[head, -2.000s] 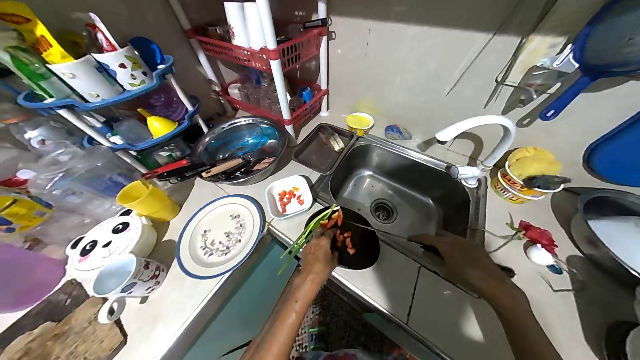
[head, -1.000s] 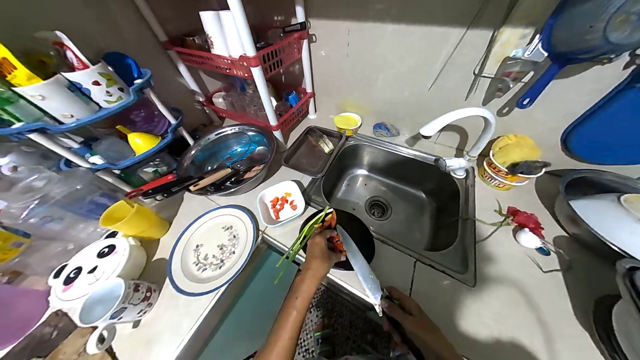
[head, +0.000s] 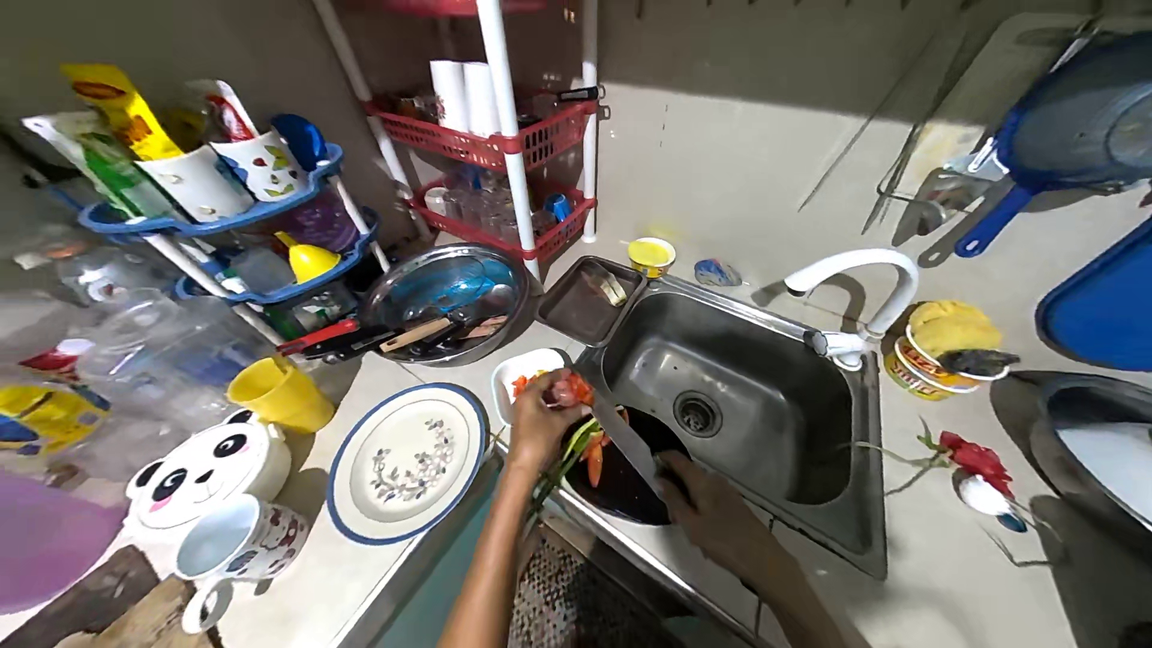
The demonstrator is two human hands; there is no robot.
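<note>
My left hand (head: 542, 416) has its fingers closed around cut red pieces (head: 572, 389), at the right edge of a small white dish (head: 515, 367) that holds more red-orange pieces. In my right hand (head: 697, 490) is the black handle of a kitchen knife (head: 628, 443); its broad blade points up and left toward my left hand. Beneath the blade lies a dark round plate or pan (head: 621, 490) on the counter's front edge. Green stalks (head: 565, 459) and an orange-red vegetable piece (head: 595, 461) rest at its left side, partly hidden by the blade and hand.
A steel sink (head: 738, 387) with a white faucet (head: 864, 297) lies to the right. At left are a blue-rimmed plate (head: 409, 463), a yellow cup (head: 282, 393), a mug (head: 243, 540) and a steel basin (head: 450, 355) of utensils. A red flower (head: 976, 461) lies at right.
My left hand has moved from the dark plate or pan to the white dish, with red pieces in its fingers. The green stalks it held now lie on the plate or pan's left side.
</note>
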